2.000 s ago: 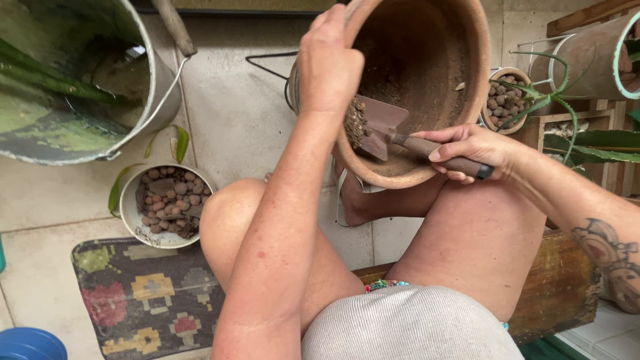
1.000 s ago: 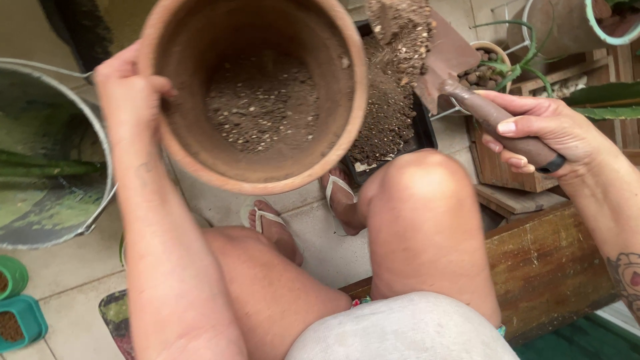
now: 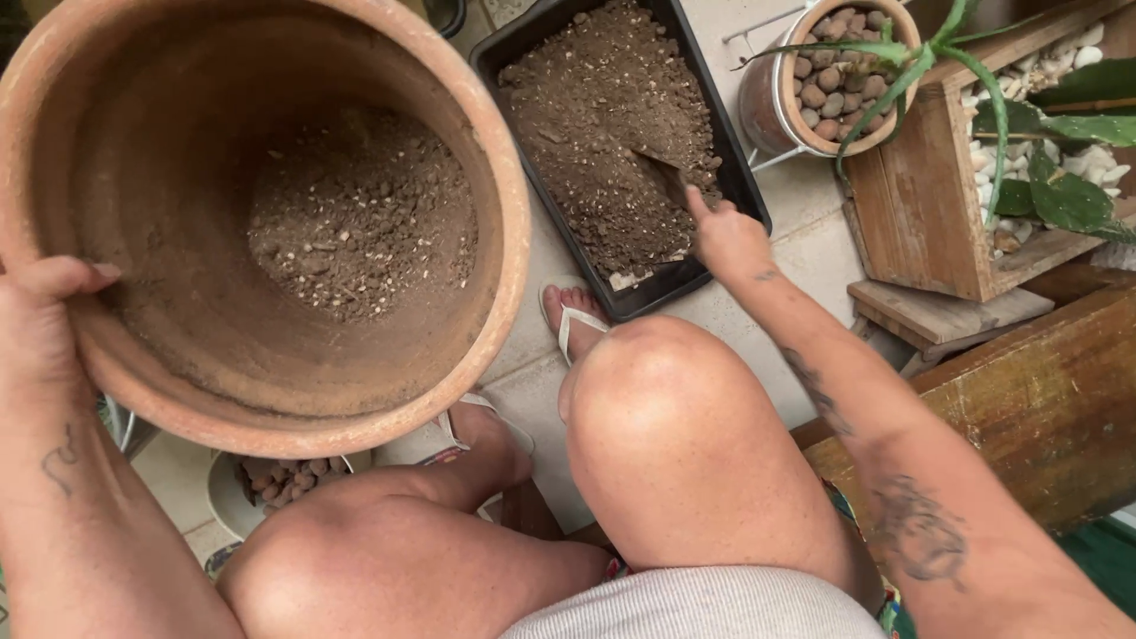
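Observation:
My left hand (image 3: 44,328) grips the rim of a large terracotta pot (image 3: 501,240) at the left, with the thumb over the edge. Loose brown soil (image 3: 364,222) with pale specks covers the pot's bottom. To the pot's right, a black plastic tray (image 3: 635,306) on the floor holds a heap of similar soil (image 3: 595,133). My right hand (image 3: 732,240) reaches over the tray's right side and holds a hand trowel (image 3: 670,177). Its blade is partly sunk in the soil, and its handle is mostly hidden by my fingers.
A small terracotta pot (image 3: 765,106) of clay pebbles, with an aloe-like plant (image 3: 910,84), stands right of the tray. Farther right are a wooden planter (image 3: 927,195) with white stones and a wooden bench (image 3: 1021,417). A white bowl (image 3: 226,497) of clay pebbles sits below the large pot. My knees are close by.
The trowel, earlier inside the large pot and then raised with soil above the tray, is now down in the tray's soil. My left hand still holds the pot. The view has shifted.

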